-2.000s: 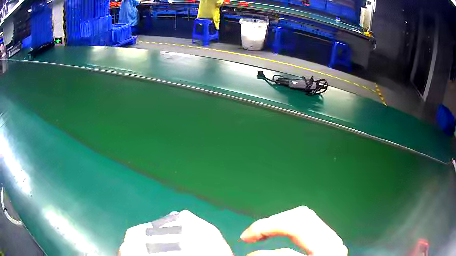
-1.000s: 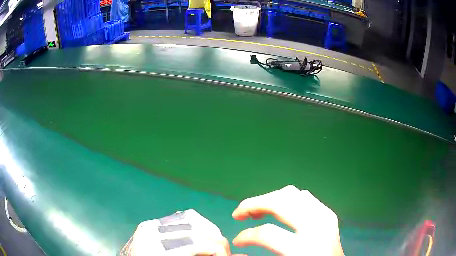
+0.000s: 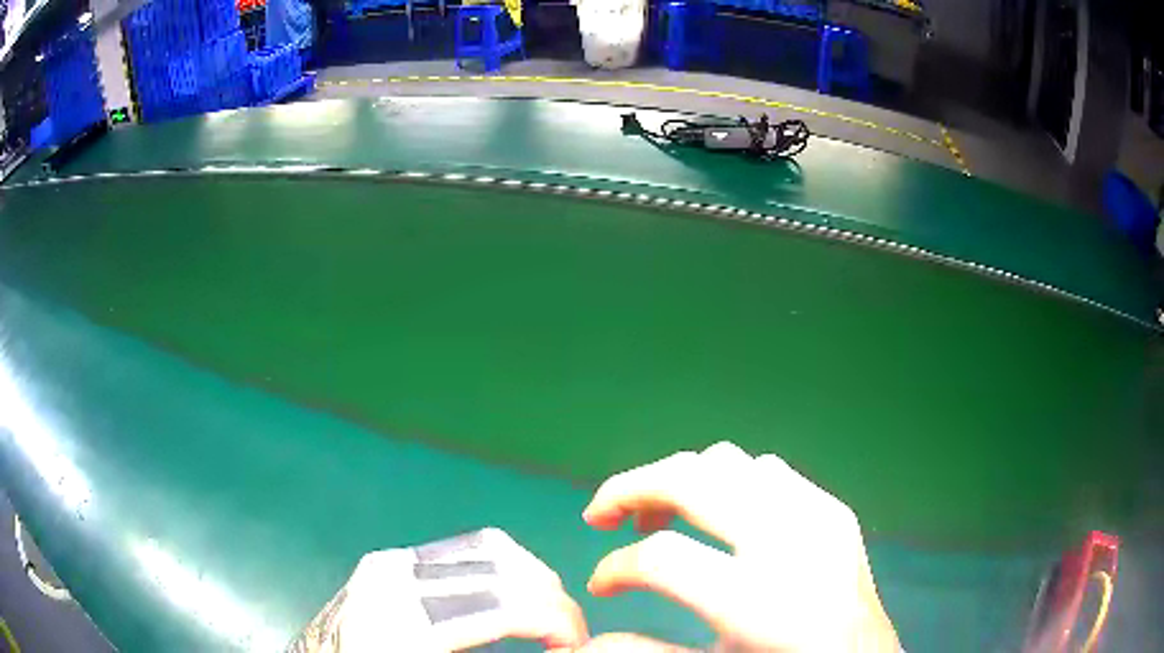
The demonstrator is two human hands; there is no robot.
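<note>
My left hand point(image 3: 453, 593) is bare and low in the view over the blue-green near ledge point(image 3: 306, 472). Dark grey strips point(image 3: 460, 606) lie across its back. Its fingers bend toward my right hand and are partly hidden. My right hand point(image 3: 753, 549) is beside it, with thumb and fingers curved and apart. No object shows between the right fingertips. Whether the left fingertips hold something small cannot be seen. Both hands are cut off by the bottom edge.
The green conveyor belt point(image 3: 511, 306) runs across the view. A black-grey device with tangled cables point(image 3: 734, 137) lies on the far ledge. A red object point(image 3: 1082, 580) with a yellow strip is at lower right. Blue stools point(image 3: 485, 38) and a white bin point(image 3: 611, 32) stand beyond.
The view has tilted down, so the belt and far objects sit higher in it. Both hands are seen more fully, and more of the red object shows.
</note>
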